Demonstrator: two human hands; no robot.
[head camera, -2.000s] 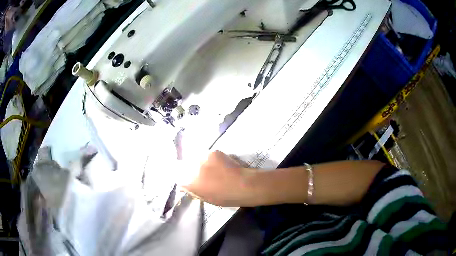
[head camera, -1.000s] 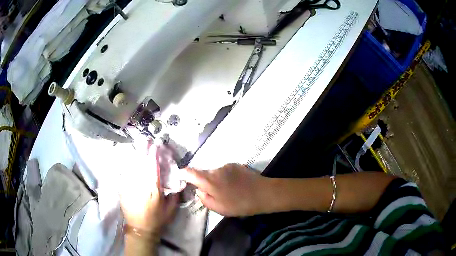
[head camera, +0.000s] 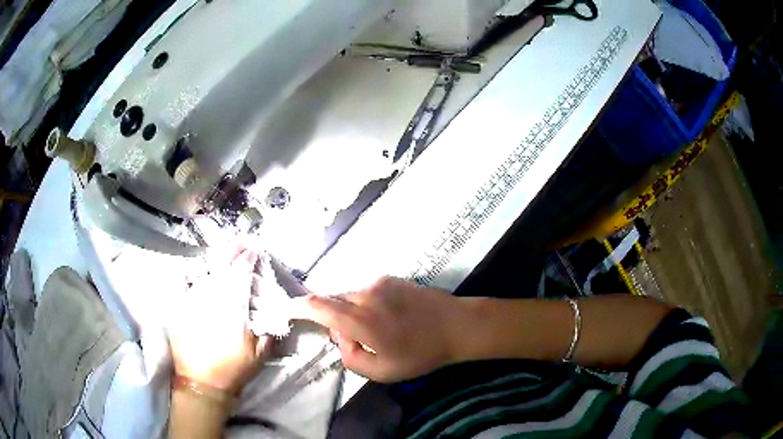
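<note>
A light grey-beige garment piece (head camera: 296, 386) lies in folds at the machine table's front edge. The white lockstitch machine (head camera: 266, 51) stands behind it. The dark presser foot area (head camera: 232, 201) is just beyond the cloth's far end. A bright white lining edge (head camera: 273, 313) shows between my hands. My left hand (head camera: 210, 330) lies on the cloth in front of the needle area, its fingers washed out by the lamp. My right hand (head camera: 386, 330) is at the right, its fingertips pinching the cloth edge. The needle tip is hidden by glare.
Thread snips (head camera: 422, 116) and a thin dark rod (head camera: 442, 63) lie right of the machine, with black scissors (head camera: 573, 9) beyond. A ruler scale (head camera: 524, 163) runs along the table (head camera: 481, 184). A blue crate (head camera: 640, 111) is at right. Grey cloth (head camera: 64, 343) heaps at left.
My left hand has come into clear view on the cloth since the first frame. My right hand now pinches the cloth edge closer to the needle area. The camera view has shifted.
</note>
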